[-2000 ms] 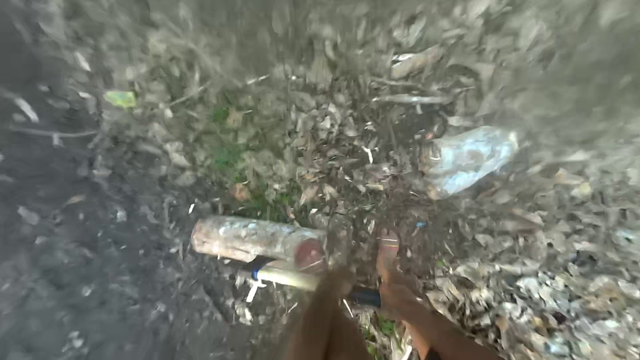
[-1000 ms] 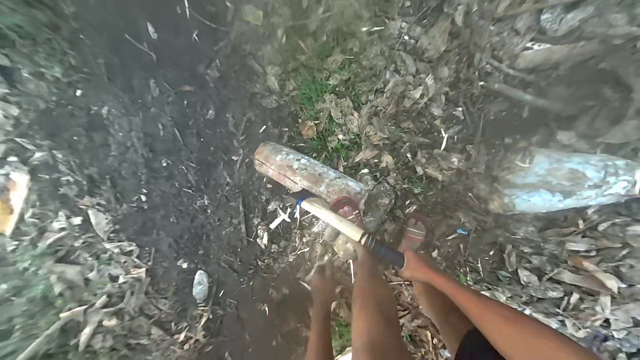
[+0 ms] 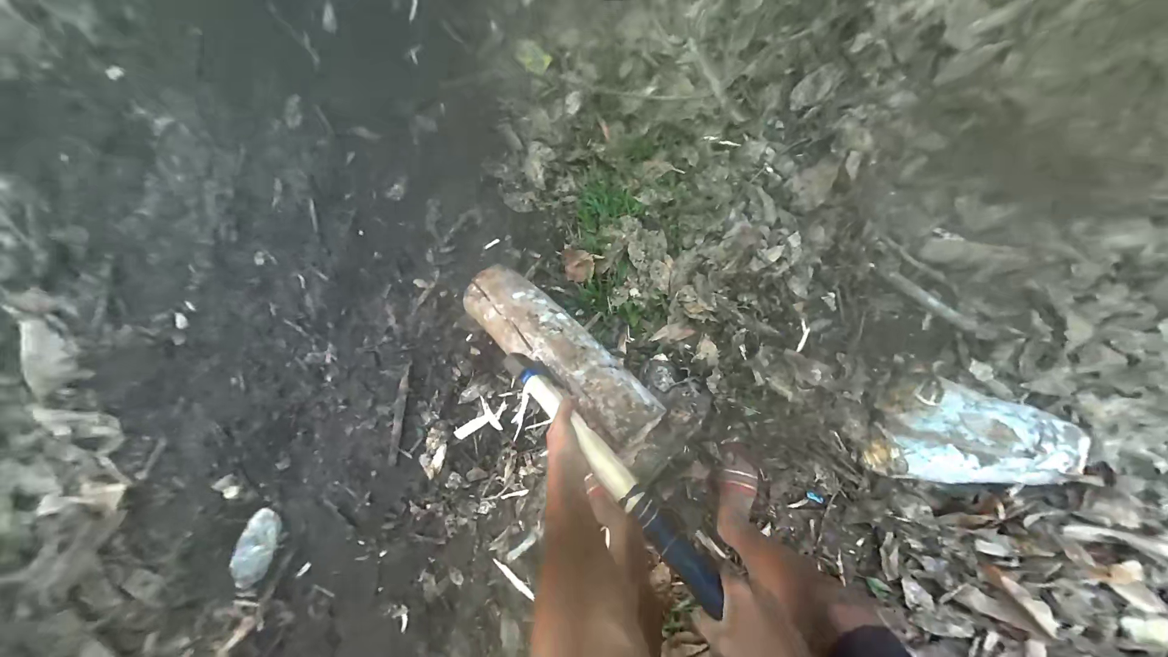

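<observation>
A short, thick log (image 3: pixel 570 356) with a crack along its bark lies slantwise on the ground, centre. Against its near left side is the small dark head of an axe-like tool (image 3: pixel 584 433), with a pale wooden handle, a blue band and a black grip; the head's shape is unclear. My right hand (image 3: pixel 744 607) is closed around the end of the black grip. My left hand (image 3: pixel 564 433) is at the pale handle near the head; whether its fingers close round it is unclear. Pale wood chips (image 3: pixel 484 420) lie left of the handle.
My sandalled foot (image 3: pixel 739 474) is just right of the log's near end; the other is partly hidden behind my left arm. A whitish, bark-mottled piece (image 3: pixel 985 433) lies at right, a small pale object (image 3: pixel 255 547) at lower left. Dry leaves and twigs cover the ground.
My left hand, apart from the handle one second ago, has moved up to the pale part of it. My right hand stays on the black grip. The view has shifted.
</observation>
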